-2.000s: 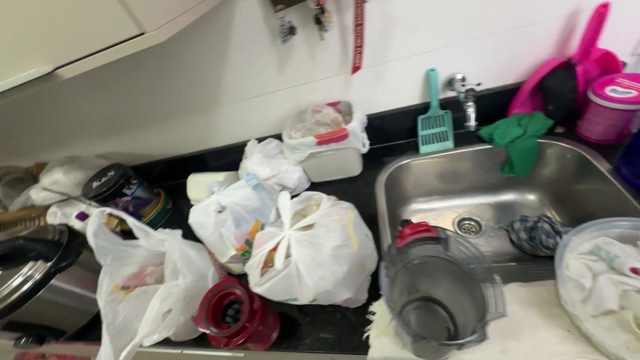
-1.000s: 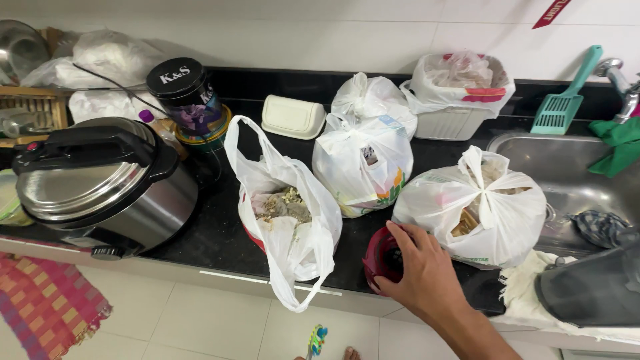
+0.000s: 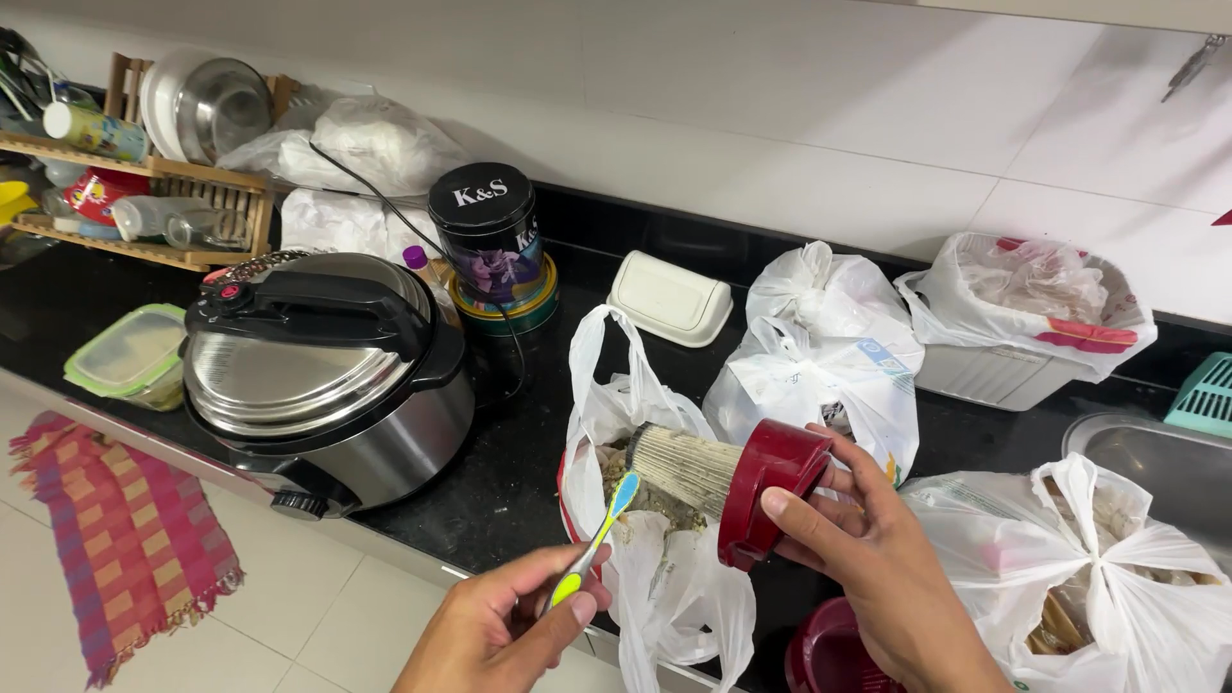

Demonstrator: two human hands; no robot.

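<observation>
My left hand (image 3: 525, 616) grips a green and grey toothbrush (image 3: 592, 549), its blue head up close to the pleated filter. My right hand (image 3: 852, 520) holds a dark red plastic cap (image 3: 770, 491) with a dusty, pleated cylindrical filter (image 3: 683, 467) pointing left. Below the filter stands an open white plastic bag (image 3: 664, 568) with grey dust and debris (image 3: 664, 505) inside. A second dark red plastic part (image 3: 837, 650) rests on the counter under my right wrist, partly hidden.
An electric pressure cooker (image 3: 327, 375) stands left of the open bag. Behind are a white lidded container (image 3: 671, 296) and a black tin (image 3: 481, 207). Tied white bags (image 3: 818, 375) and a bag-lined grey bin (image 3: 1001, 375) stand right, near the steel sink (image 3: 1145, 452).
My right hand, earlier at the red part on the counter, now holds the red cap and filter above the open bag. My left hand has come into view with a toothbrush. The view has swung left.
</observation>
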